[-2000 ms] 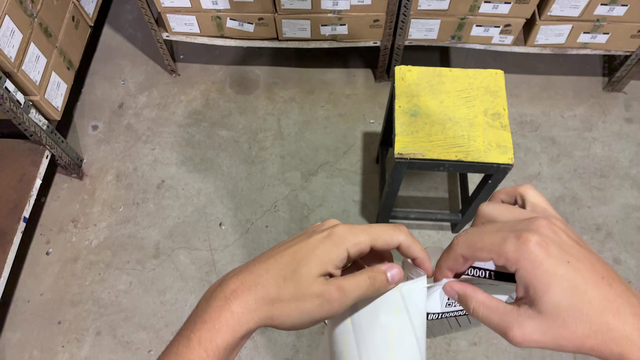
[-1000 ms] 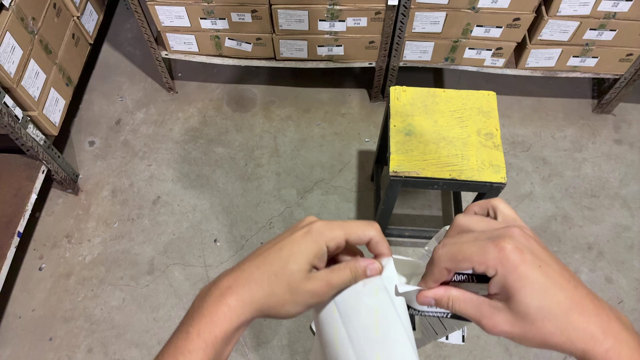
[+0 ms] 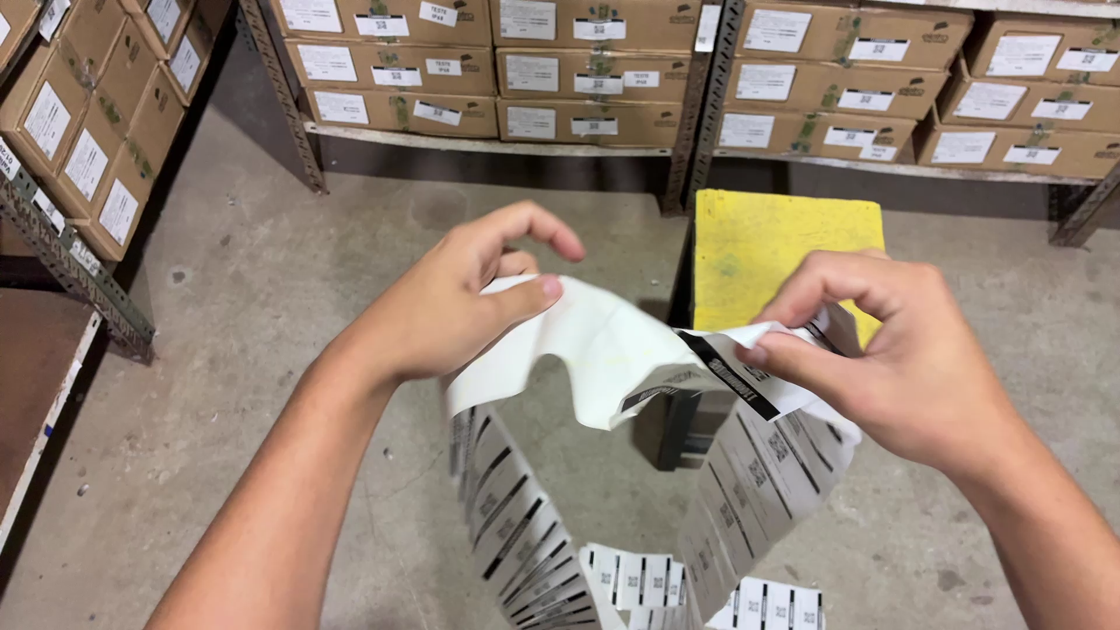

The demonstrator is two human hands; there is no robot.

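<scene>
A long strip of printed labels (image 3: 752, 490) on white backing hangs in loops below both hands, its printed side showing codes and black bars. My left hand (image 3: 464, 297) pinches the plain white part of the strip (image 3: 604, 341) under the thumb, the index finger raised off it. Between thumb and fingers my right hand (image 3: 875, 350) grips a folded, printed part of the strip. The white stretch sags and curls between the two hands. Further lengths of labels (image 3: 639, 577) show at the bottom of the view.
A stool with a yellow top (image 3: 779, 254) and dark legs stands beyond my right hand. Metal shelving (image 3: 490, 144) with stacked cardboard boxes (image 3: 586, 74) runs along the back. More boxes (image 3: 96, 131) fill a rack at the left, above a brown shelf (image 3: 39, 376).
The hands have moved apart. The white piece, earlier bunched into a roll-like shape at my left hand, now spreads between them, and more of the printed strip shows below.
</scene>
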